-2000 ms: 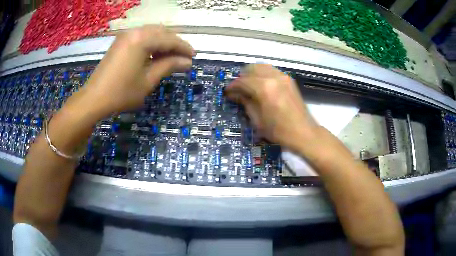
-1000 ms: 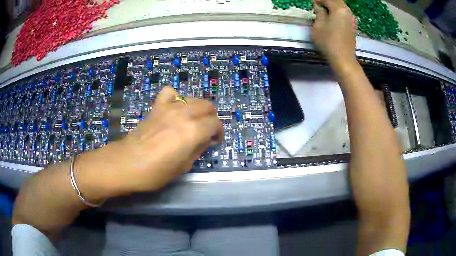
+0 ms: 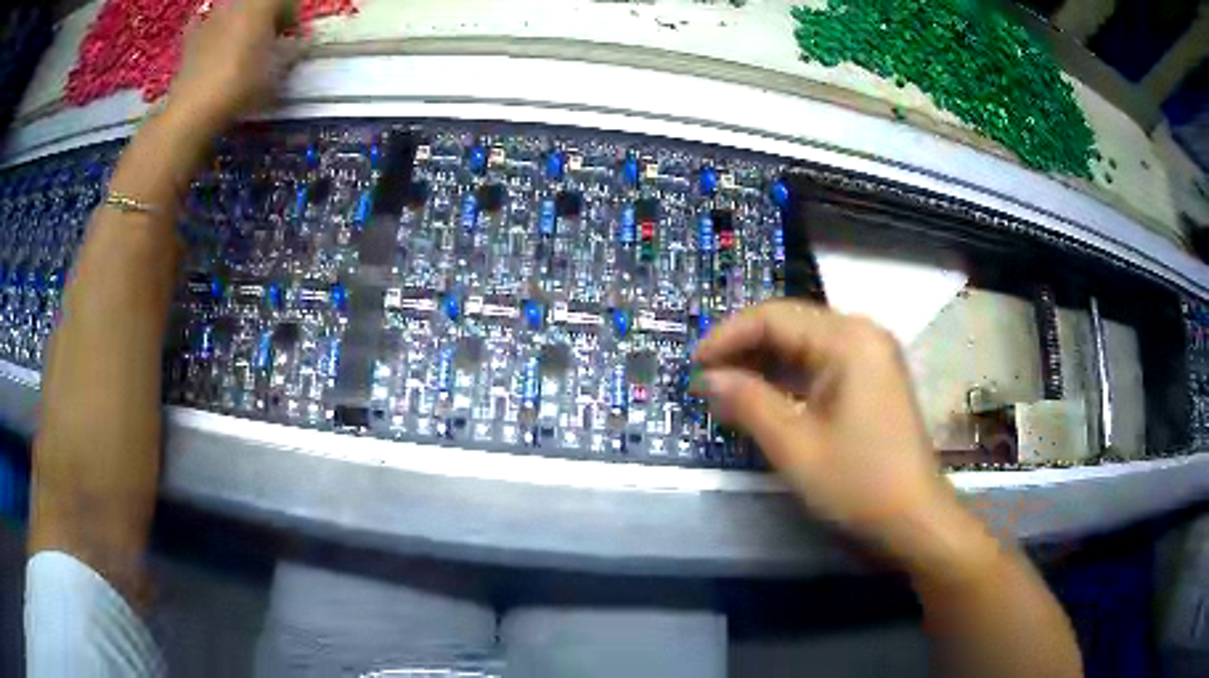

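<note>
A dark circuit board panel [image 3: 504, 358] with blue parts lies in the track in front of me. A few small red and green parts stand on its right part. My left hand [image 3: 241, 53] is at the heap of red parts [image 3: 126, 47], its fingertips partly cut off by the top edge; whether it holds a part cannot be told. My right hand [image 3: 796, 384] is over the panel's lower right end, thumb and forefinger close together; any part between them is too small or blurred to tell.
A heap of green parts [image 3: 961, 80] lies on the pale shelf [image 3: 716, 53]. Conveyor rails [image 3: 530, 497] run along both sides of the boards. Right of the panel, the open track holds a white sheet [image 3: 891, 294], a spring [image 3: 1049, 347] and a metal rod [image 3: 1099, 378].
My left hand has moved from over the panel to the red heap. My right hand has come from the green heap down to the panel's right end. The boards appear further right in view.
</note>
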